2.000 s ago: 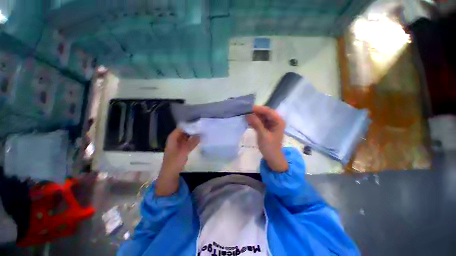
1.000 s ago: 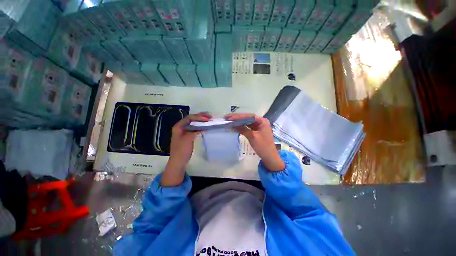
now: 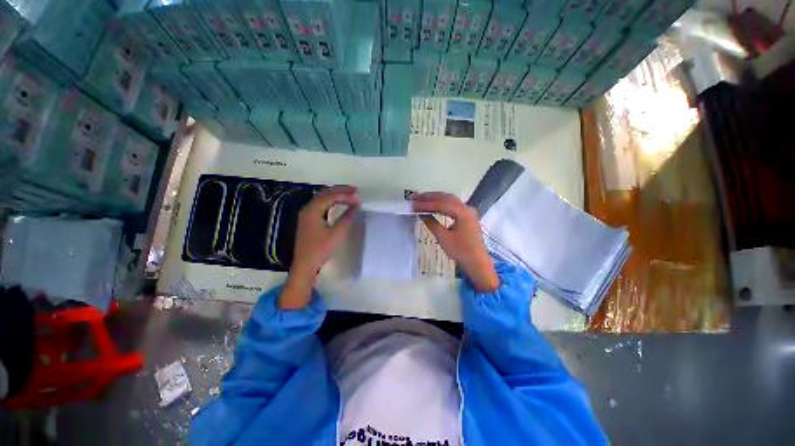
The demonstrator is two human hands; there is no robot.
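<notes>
A white poly mailer is folded into a box-shaped bundle at the middle front of the printed board. My left hand grips the left end of its top edge between thumb and fingers. My right hand grips the right end of the same edge. The dark grey strip of this bag does not show now. Whether a box is inside cannot be seen. A fanned stack of empty poly mailers lies to the right of my right hand, with grey edges at its upper left.
Teal product boxes stand in rows at the back and left of the board. Brown shiny wrapped material lies along the right edge. White packed mailers are at the left. A red stool stands on the littered floor below.
The mailer's grey strip, held up and then narrowed between my hands, is out of sight now. Both hands stay near the same place, holding the bag's upper edge.
</notes>
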